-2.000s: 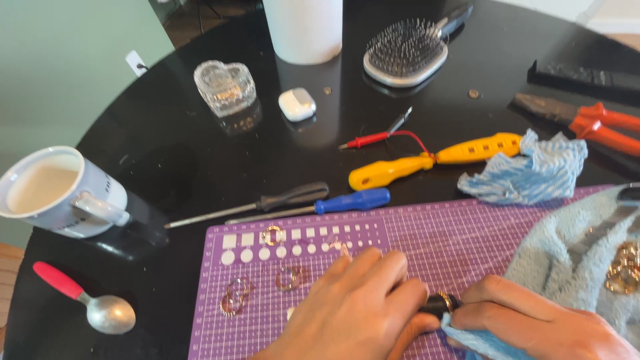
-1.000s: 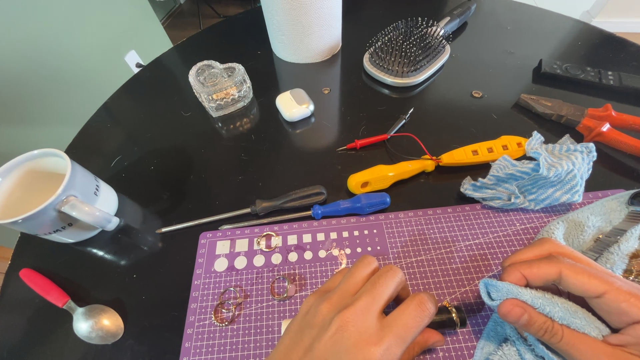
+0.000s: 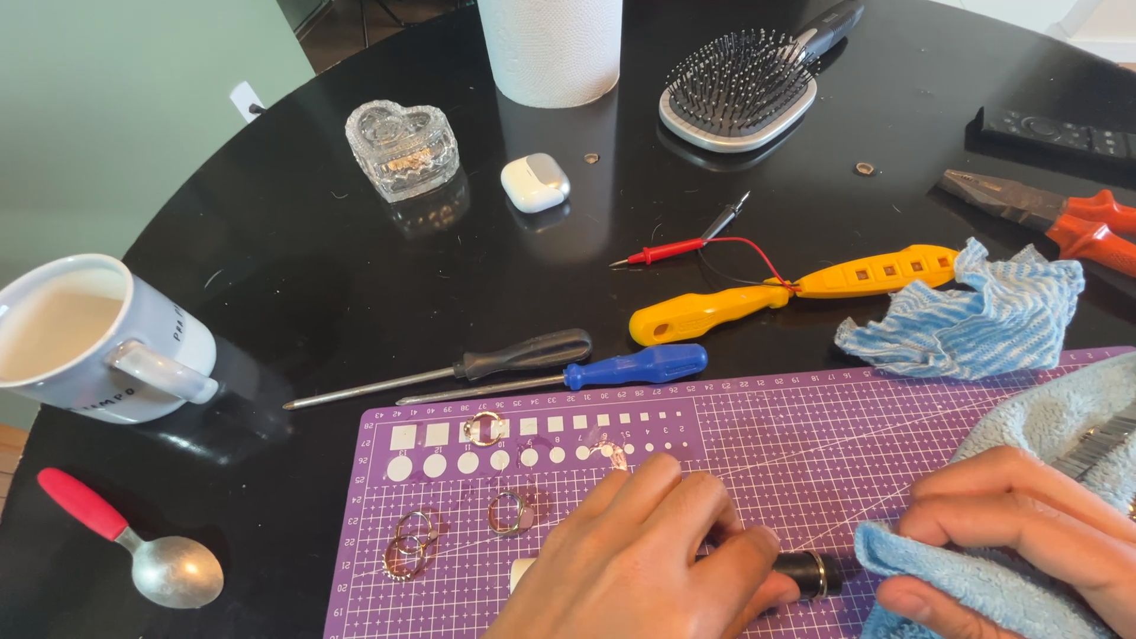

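My left hand point(image 3: 657, 559) grips a dark cylindrical rod point(image 3: 799, 575) low over the purple cutting mat point(image 3: 737, 470); a gold-coloured ring point(image 3: 823, 575) sits around the rod's right end. A pale end of something shows left of that hand, mostly hidden. To the right, my right hand point(image 3: 1021, 532) pinches a folded part of a light blue terry cloth point(image 3: 941, 559), apart from the ring. Several rings lie on the mat: one point(image 3: 485, 429) over the printed squares, one point(image 3: 508, 513) below, and two touching rings point(image 3: 410, 546) at the left.
Behind the mat lie a black-handled screwdriver point(image 3: 524, 353), a blue-handled screwdriver point(image 3: 635, 366), a yellow tester point(image 3: 710, 311) and a crumpled striped cloth point(image 3: 985, 306). Pliers point(image 3: 1021, 200), a hairbrush point(image 3: 737, 93), a paper roll point(image 3: 550, 44), a heart-shaped glass box point(image 3: 404, 151), a white case point(image 3: 535, 183), a mug point(image 3: 160, 328) and a spoon point(image 3: 173, 568) surround them.
Two seconds ago the blue cloth was at the ringed end of the rod; now my right hand holds it apart, to the right. My left hand still grips the rod.
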